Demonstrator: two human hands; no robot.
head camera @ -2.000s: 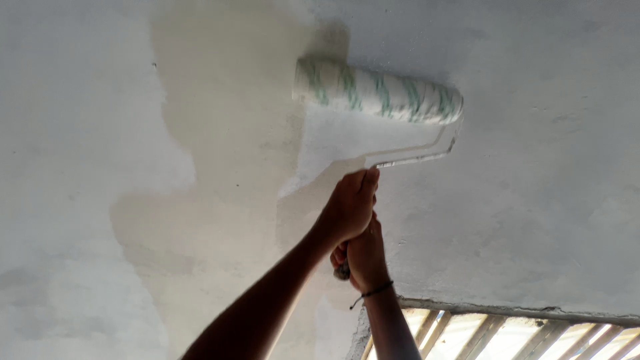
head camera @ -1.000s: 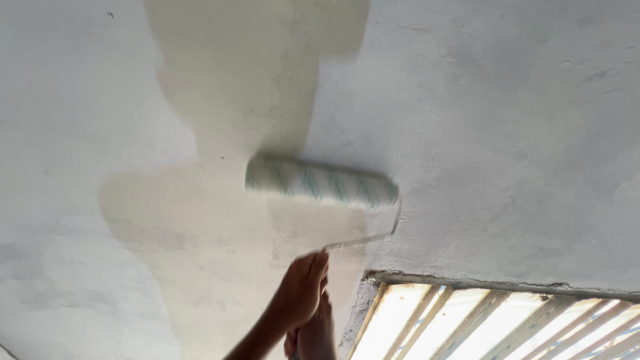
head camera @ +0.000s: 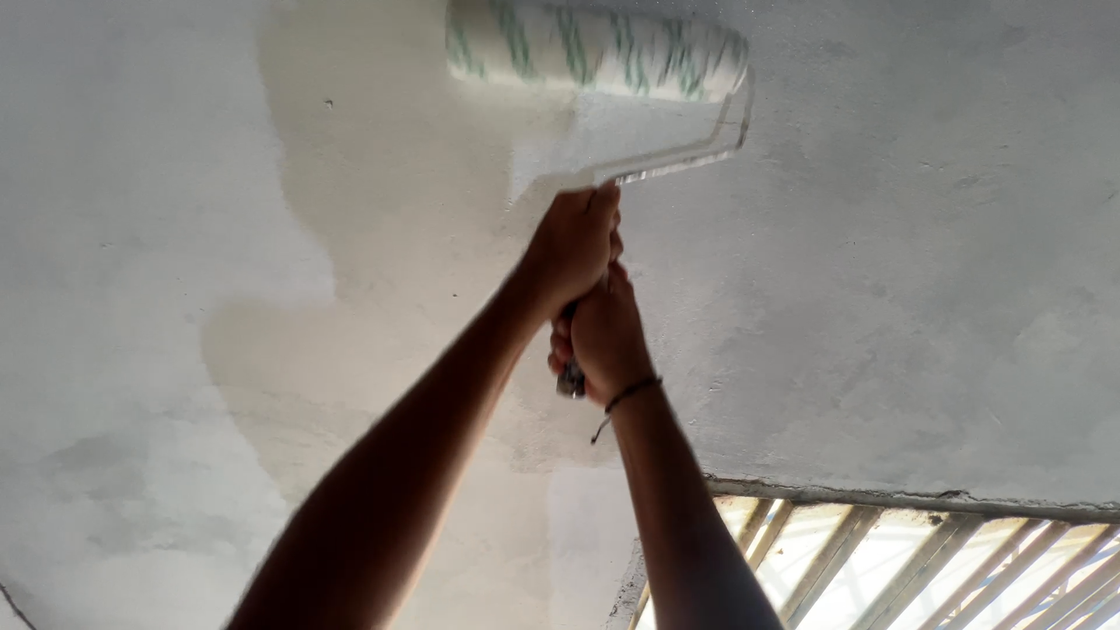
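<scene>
A paint roller [head camera: 595,51] with a white, green-striped sleeve lies against the grey plastered surface [head camera: 875,262] at the top of the view. Its bent metal frame [head camera: 682,164] runs down from the sleeve's right end to the handle [head camera: 570,378]. My left hand [head camera: 582,241] is closed round the upper part of the handle. Just below it my right hand [head camera: 604,328], with a dark cord bracelet on the wrist, grips the lower part, and the handle's end sticks out beneath. A damp-looking beige patch [head camera: 385,210] spreads to the left of the roller and below it.
At the lower right is an opening with slanting slats [head camera: 919,560] and bright light behind them. A rough edge [head camera: 875,494] borders it, below and right of my hands. A thin dark line [head camera: 16,608] shows in the bottom left corner.
From a second ago, the roller and both hands have moved up, away from the slatted opening's corner. Both hands have kept their hold on the handle.
</scene>
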